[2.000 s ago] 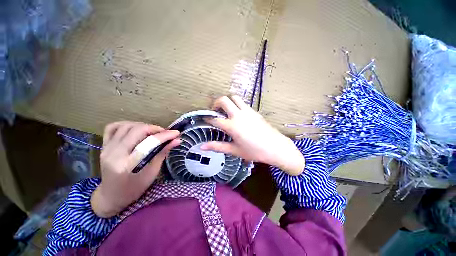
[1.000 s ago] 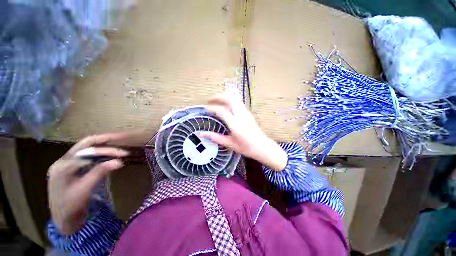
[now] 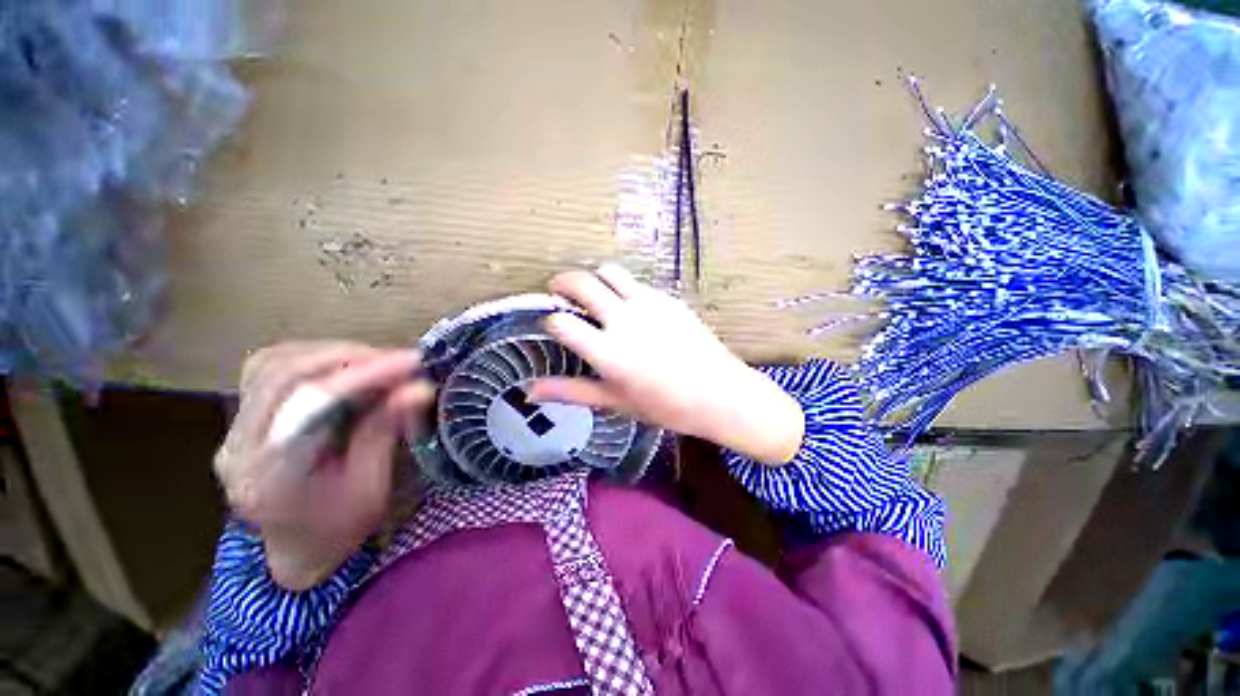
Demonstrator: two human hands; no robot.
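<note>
A grey round finned housing (image 3: 548,432) with a pale centre disc and dark rectangular openings rests at the bench edge against the checked apron. My right hand (image 3: 657,360) grips its upper right, with the thumb over the centre and the fingers on the rim. My left hand (image 3: 320,442) is at the housing's left rim and blurred. It holds dark tweezers (image 3: 336,418), also blurred, and a white band is on one finger. The tweezer tip and any wire at the rim cannot be made out.
Black second tweezers (image 3: 685,190) lie on the cardboard-covered bench (image 3: 476,123). A blue-and-white wire bundle (image 3: 1006,279) is at right, with a whitish full bag (image 3: 1186,129) beyond it. Crumpled plastic bags (image 3: 95,177) are at upper left. A carton (image 3: 1020,544) is below right.
Compared with one second ago, my left hand has come back right to the housing's left rim from out at the left. My right hand still grips the housing.
</note>
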